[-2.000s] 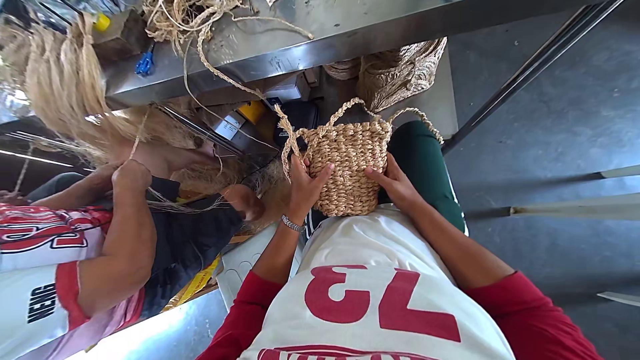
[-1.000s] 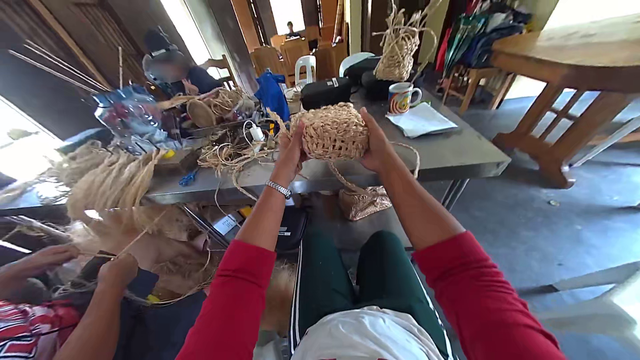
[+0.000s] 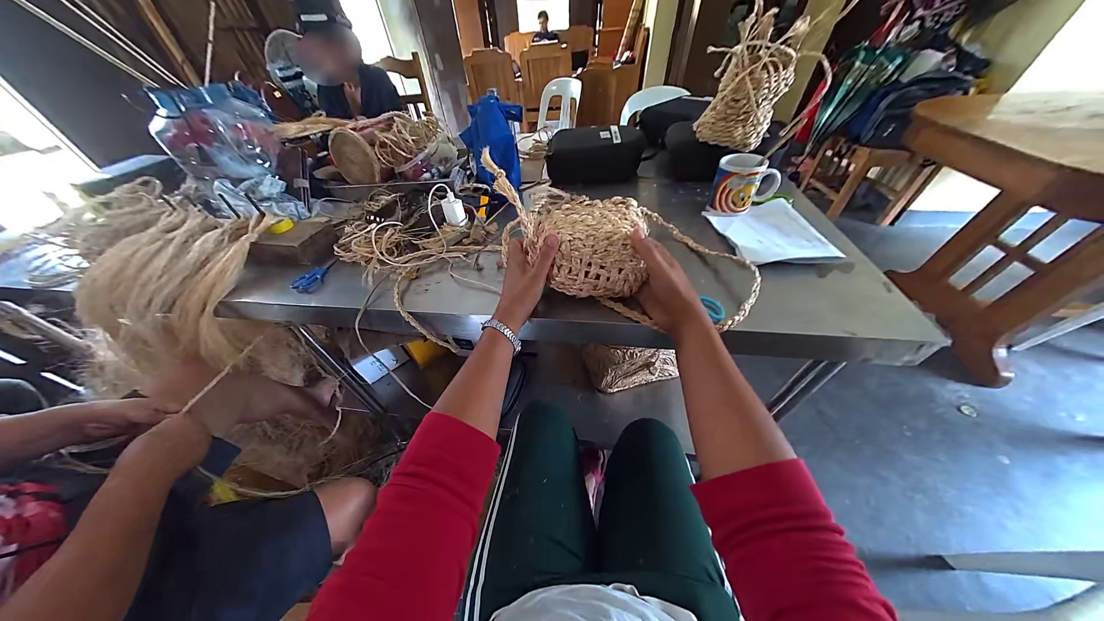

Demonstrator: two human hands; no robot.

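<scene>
A small woven natural-fibre basket (image 3: 595,246) is held over the front part of the metal table, its woven surface facing me. My left hand (image 3: 528,274) grips its left side, the thumb on the weave. On the opposite side my right hand (image 3: 666,280) holds it, fingers partly hidden behind it. A braided fibre cord (image 3: 749,289) loops out to the right and runs below the basket. Another thick braid (image 3: 500,177) sticks up at its upper left. Blue-handled scissors (image 3: 312,278) lie left on the table; a teal ring-shaped handle (image 3: 712,309) shows beside my right wrist.
Loose fibre strands (image 3: 388,241), a white plug (image 3: 453,209), black cases (image 3: 595,153), a patterned mug (image 3: 737,183), papers (image 3: 776,231) and another woven basket (image 3: 749,95) are on the metal table (image 3: 828,319). A co-worker's hands (image 3: 164,440) hold fibre at left; another person sits behind.
The basket has moved from my lap, where the oldest frame shows it with its handles upward, to over the table. Both hands still hold it. The view has tilted up strongly.
</scene>
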